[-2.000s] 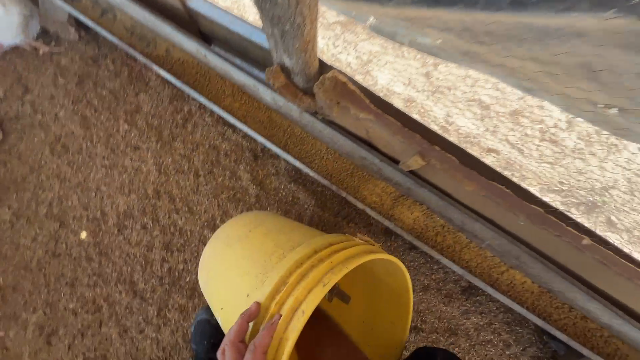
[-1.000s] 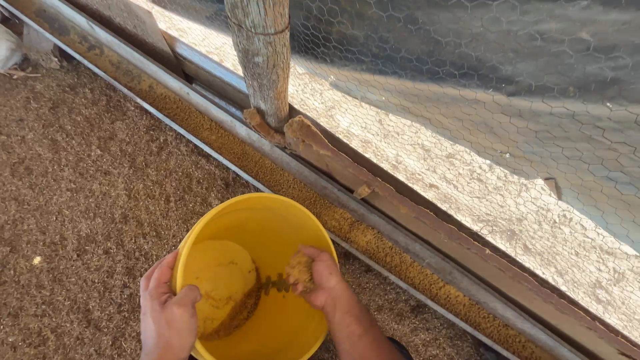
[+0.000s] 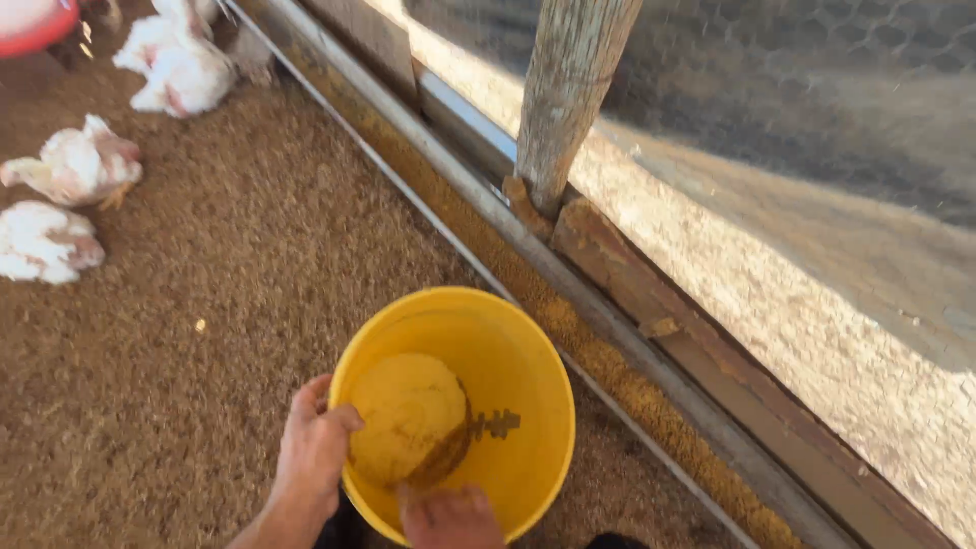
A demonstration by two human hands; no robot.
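A yellow plastic bucket [image 3: 526, 366] stands tilted on or just above the floor, its mouth facing me. My left hand [image 3: 313, 446] grips its left rim, thumb over the inside edge. My right hand [image 3: 450, 518] is inside the bucket near the lower rim, blurred; whether it holds anything cannot be seen. A little brown granular feed [image 3: 446, 457] lies along the bottom of the bucket. Just right of the bucket runs a long metal trough [image 3: 427, 217] with yellow-brown feed [image 3: 610, 366] spread along it.
Several white chickens [image 3: 183, 72] are on the litter floor [image 3: 229, 252] at the upper left, near a red-rimmed container [image 3: 38, 27]. A wooden post [image 3: 568, 99] rises behind the trough, beside a rusty beam [image 3: 686, 328]. Wire mesh [image 3: 862, 46] spans the upper right.
The right hand, which held a clump of feed at the bucket's right side one second ago, is now low inside it. The view has shifted, bringing more chickens into sight.
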